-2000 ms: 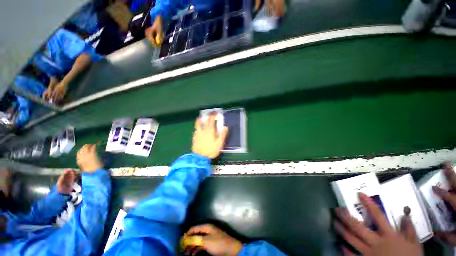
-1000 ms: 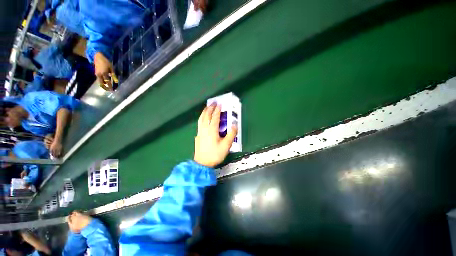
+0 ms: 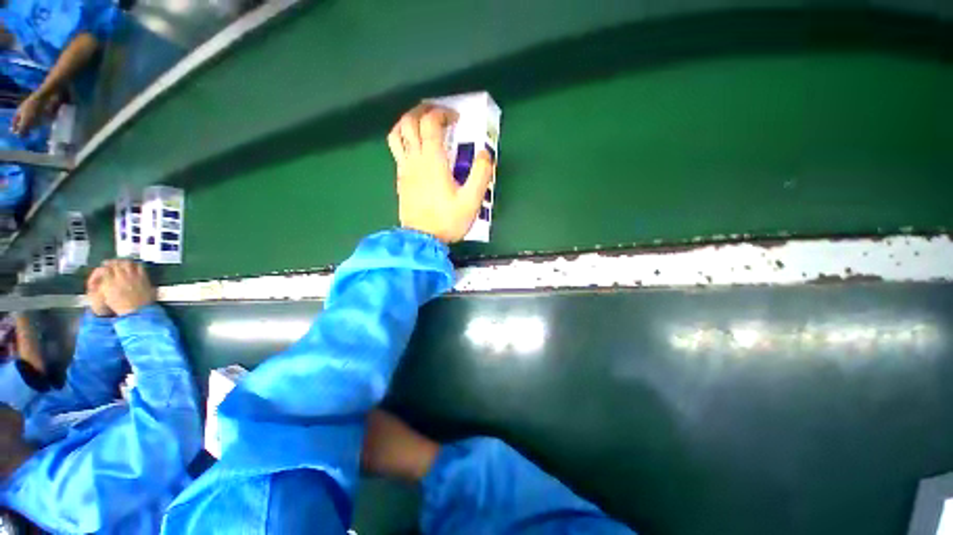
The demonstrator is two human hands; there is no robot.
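Note:
A white phone box (image 3: 477, 117) with a purple picture and small dark pictures lies on the green conveyor belt, close to the near rail. My left hand (image 3: 434, 172) grips it, with the fingers over its left and far part and the thumb on the printed face. My right hand (image 3: 395, 447) is low in the view over the dark bench. Its fingers are hidden behind my left sleeve, so what it holds does not show. Another white box (image 3: 222, 402) lies at the left of my left sleeve, partly covered.
More printed boxes (image 3: 162, 225) stand on the belt at the left. A person in blue (image 3: 146, 376) sits on my left with hands together at the chipped white rail (image 3: 627, 268). Another person (image 3: 68, 52) is across the belt. A grey-edged object (image 3: 930, 507) shows at the lower right corner.
The view has turned and shifted. My left hand is still on the same box, now higher in the picture. My right wrist and sleeve have come into view below.

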